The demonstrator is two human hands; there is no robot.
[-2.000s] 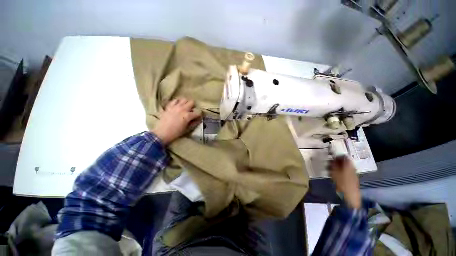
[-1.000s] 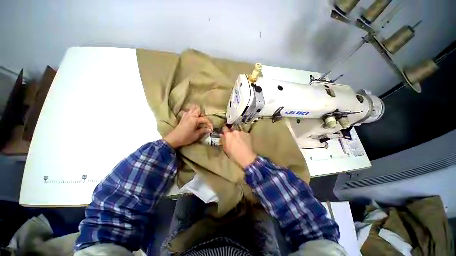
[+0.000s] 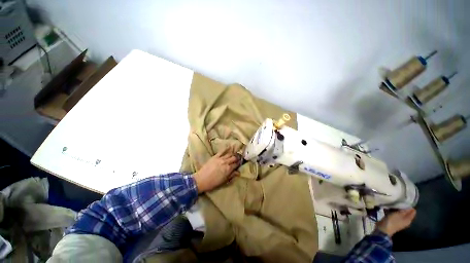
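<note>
A khaki garment piece [image 3: 278,210] lies bunched under the white sewing machine head [image 3: 330,159] and hangs over the table's front edge. My left hand [image 3: 219,170] grips the cloth just left of the needle area, its fingertips close to the presser foot, which is mostly hidden. My right hand [image 3: 398,221] is at the machine's right end, its fingers curled against the underside of the handwheel [image 3: 410,191]. A white cloth patch [image 3: 196,220] shows below my left wrist.
The white table [image 3: 129,113] extends left, with ruler marks near its front edge. Slim dark tools [image 3: 336,227] lie right of the cloth. Several thread cones [image 3: 407,72] stand on a rack at right. A brown cardboard box [image 3: 67,95] is at far left, grey-beige cloth [image 3: 36,210] at lower left.
My right hand has left the needle area and moved right to the handwheel. My left hand stays on the cloth by the needle. The view has turned, showing the tools at right.
</note>
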